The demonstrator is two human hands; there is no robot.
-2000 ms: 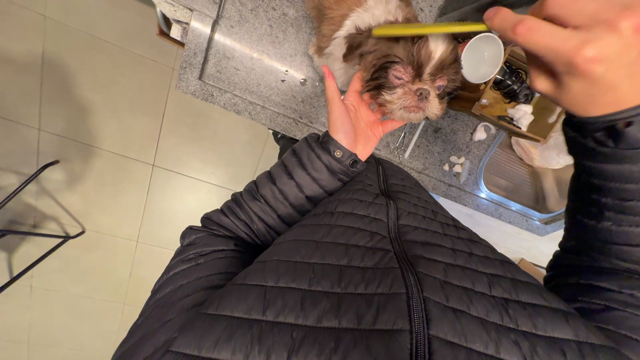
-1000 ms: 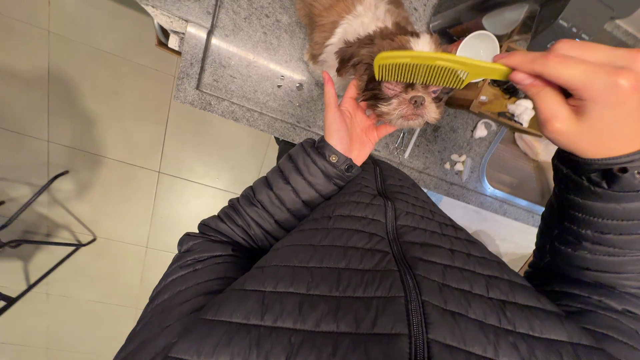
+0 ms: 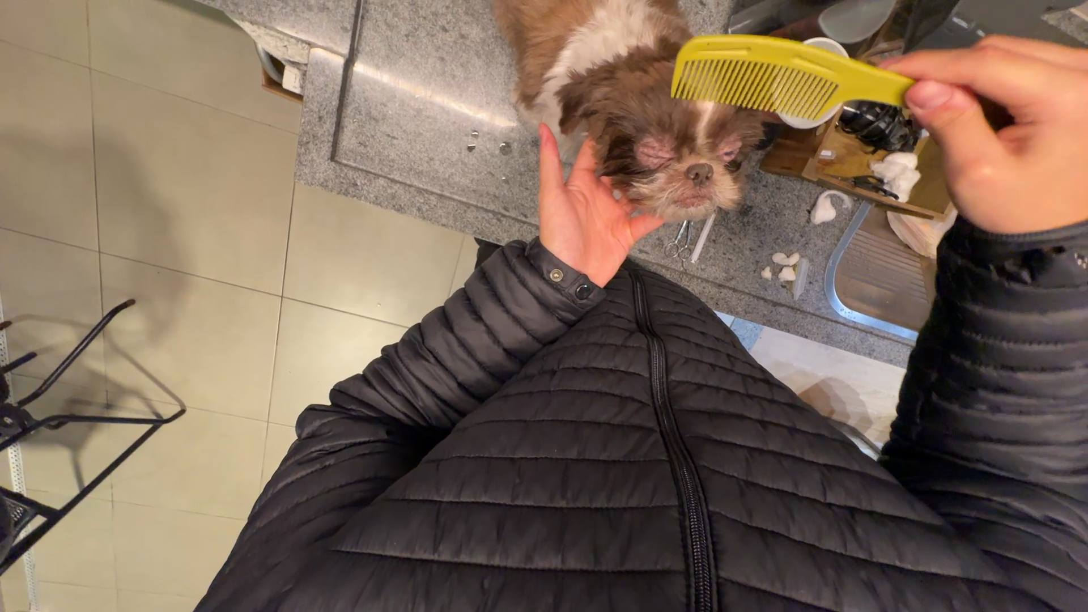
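A brown and white long-haired dog [image 3: 633, 102] is on the grey granite counter, its face turned up with the eyes closed or nearly so. My left hand [image 3: 586, 204] cups the dog's chin and cheek from below, fingers spread, the tips partly hidden by fur. Between thumb and fingers, my right hand [image 3: 1003, 127] grips the narrow end of a yellow-green comb [image 3: 765, 72]. The comb's teeth point down, over the top of the dog's head; whether they touch the fur cannot be told. Small scissors [image 3: 680, 241] and a thin white stick [image 3: 703, 238] lie below the dog's chin.
Cotton pieces [image 3: 786, 265] and a curled white piece [image 3: 823, 207] lie on the counter [image 3: 399, 144], left of a metal sink [image 3: 884, 272]. A wooden box [image 3: 931, 183] holds cotton and dark items, beside a white bowl [image 3: 829, 51]. A black metal frame [image 3: 93, 416] stands on the tiled floor.
The comb was seen nearly edge-on two seconds ago; it has turned so its teeth show, pointing down. My left hand stays under the dog's chin.
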